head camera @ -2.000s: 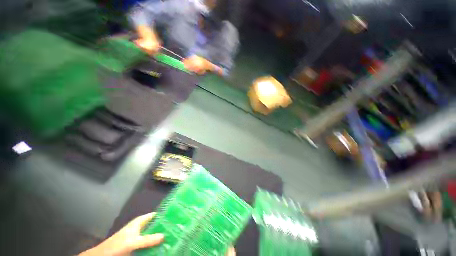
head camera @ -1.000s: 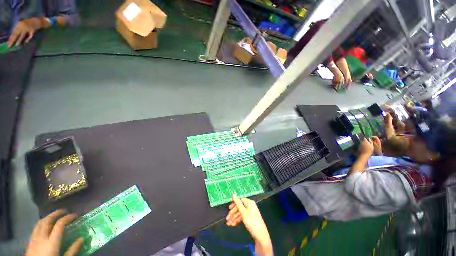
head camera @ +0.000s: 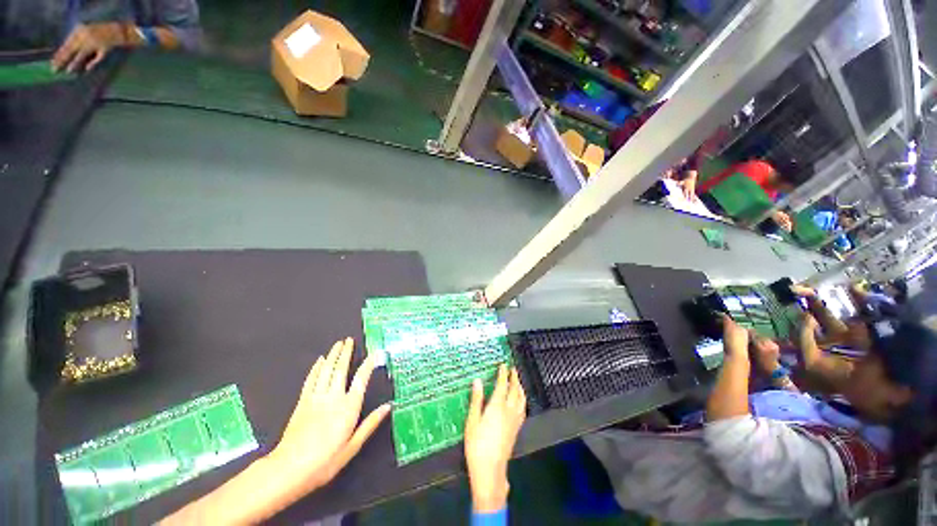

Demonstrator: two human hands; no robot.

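Note:
A green PCB panel (head camera: 159,452) lies alone on the black mat at the lower left. The overlapped PCB stack (head camera: 442,344) lies fanned on the mat's right part. My left hand (head camera: 327,413) is open, fingers spread, its fingertips at the stack's left edge. My right hand (head camera: 494,419), with a blue wrist band, lies flat with its fingers over the stack's lower right boards; it is not closed on them. The black component bin (head camera: 125,298) stands at the mat's left, with small gold components (head camera: 103,365) inside.
A black slotted tray (head camera: 596,362) adjoins the stack's right side. A slanted metal post (head camera: 606,170) meets the bench behind the stack. An open cardboard box (head camera: 316,77) sits across the line. Another person's hand (head camera: 90,43) is at the upper left; other people work at the right.
My left hand has left the lower-left panel and moved right to the stack. My right hand has moved from the stack's lower edge onto its right side. The view has shifted slightly.

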